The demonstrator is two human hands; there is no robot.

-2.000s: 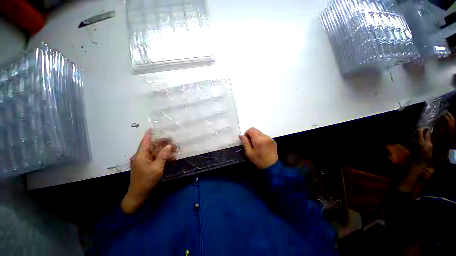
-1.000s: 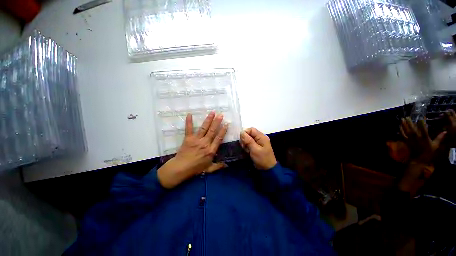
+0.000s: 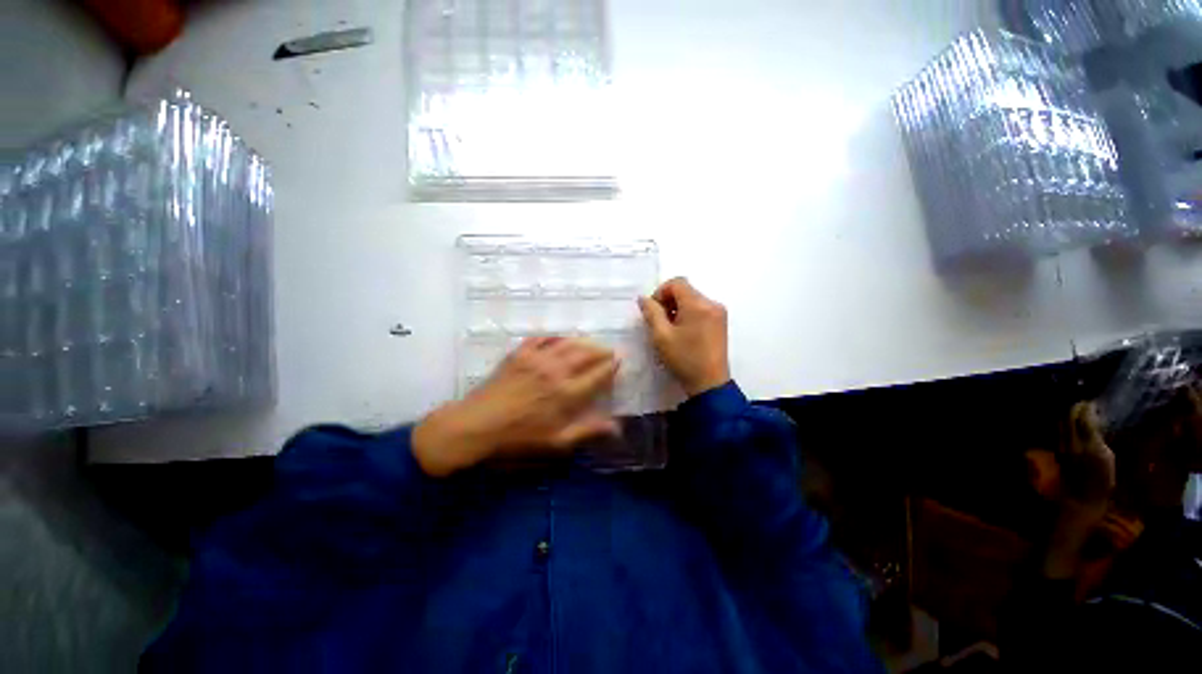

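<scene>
A clear blister tray lies at the bench's front edge, its near end over the edge by my body. My left hand lies palm down over the tray's lower part, fingers slightly blurred, gripping nothing that I can see. My right hand pinches the tray's right edge between thumb and forefinger. A stack of blister trays lies just behind the tray.
A tall stack of blister trays stands at the left and another at the right of the white bench. A thin dark strip lies at the back left. Another person's hands hold clear plastic at the far right.
My left hand has moved from the tray's left edge onto its lower part. My right hand has moved up along the right edge. The view has shifted slightly.
</scene>
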